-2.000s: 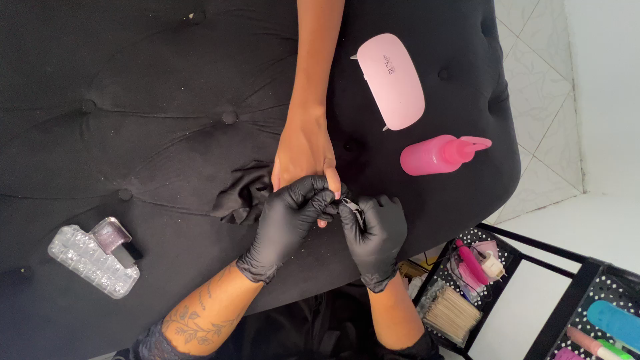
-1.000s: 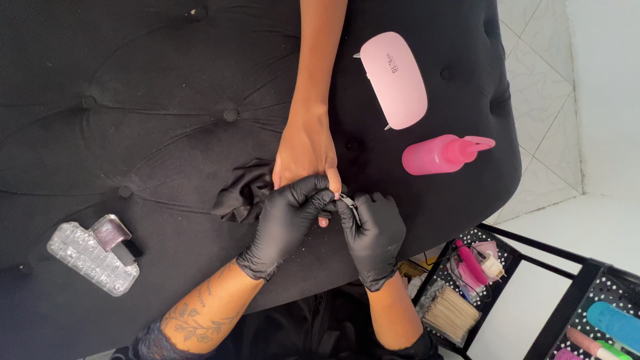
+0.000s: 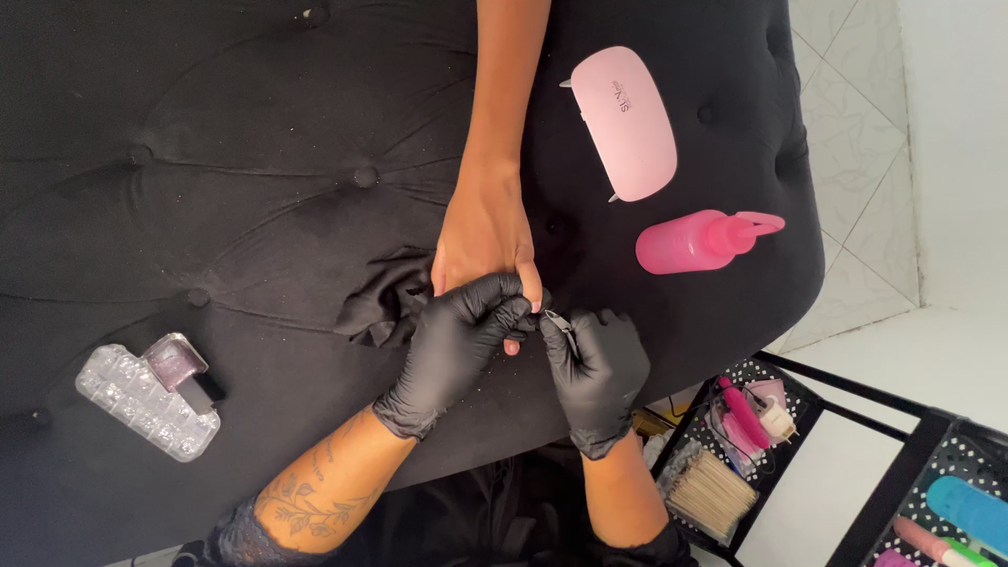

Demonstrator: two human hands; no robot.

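My left hand (image 3: 465,339), in a black glove, grips the fingers of another person's hand (image 3: 484,228), which reaches in from the top over the black tufted surface. Gloved in black too, my right hand (image 3: 602,362) is closed around metal cuticle nippers (image 3: 559,321). Their tips are close to the thumb of the other person's hand; whether they touch it cannot be told. Part of the held fingers is hidden behind my left hand. A crumpled black cloth (image 3: 386,295) lies beside the other person's hand.
A pink nail lamp (image 3: 626,126) and a pink bottle (image 3: 685,242) lie on the right. At left, a nail polish bottle (image 3: 175,362) rests against a clear compartment case (image 3: 146,402). A black trolley (image 3: 846,394) at lower right holds wooden sticks (image 3: 713,492) and tools.
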